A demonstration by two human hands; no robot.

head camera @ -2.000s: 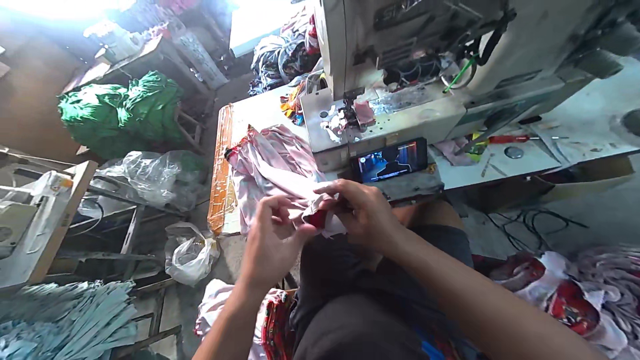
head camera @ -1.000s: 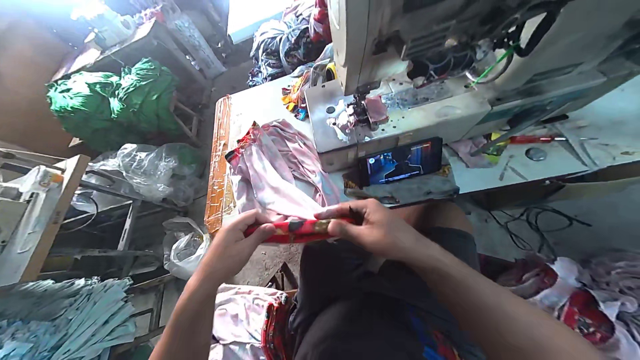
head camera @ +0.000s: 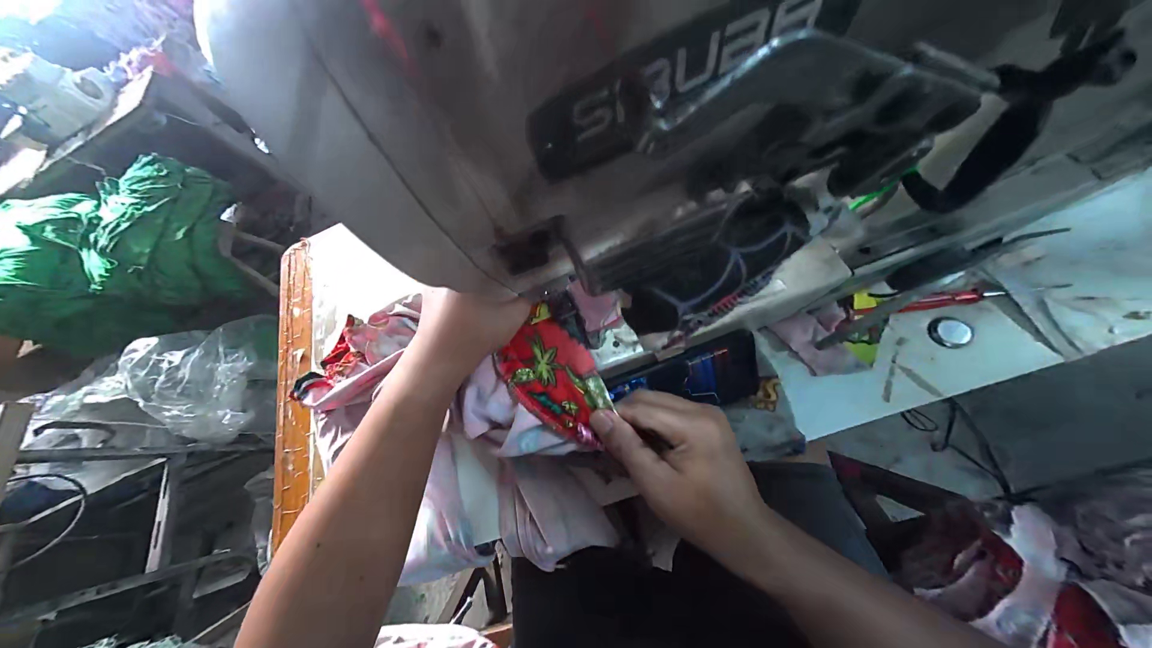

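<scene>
A red floral fabric band (head camera: 551,369), joined to a pale pink garment (head camera: 486,409), lies at the front of an industrial sewing machine (head camera: 405,135). My right hand (head camera: 679,459) pinches the band's near end between thumb and fingers. My left hand (head camera: 472,324) rests at the band's far end, beneath the machine head; its fingers are hidden, so its hold cannot be told. The rest of the garment bunches on the table and hangs over its front edge. The needle area is mostly covered by the machine head.
A phone (head camera: 693,369) with a lit screen lies right of the band. Farther right on the white tabletop (head camera: 990,333) are a red-handled tool (head camera: 949,300) and a round metal piece (head camera: 950,333). Green cloth (head camera: 117,252) and clear plastic bags (head camera: 198,369) are at left. Patterned cloth (head camera: 1035,576) lies lower right.
Both hands have moved from above my lap to the machine with the red band, the left one going under the machine head. The view has moved much closer to the machine.
</scene>
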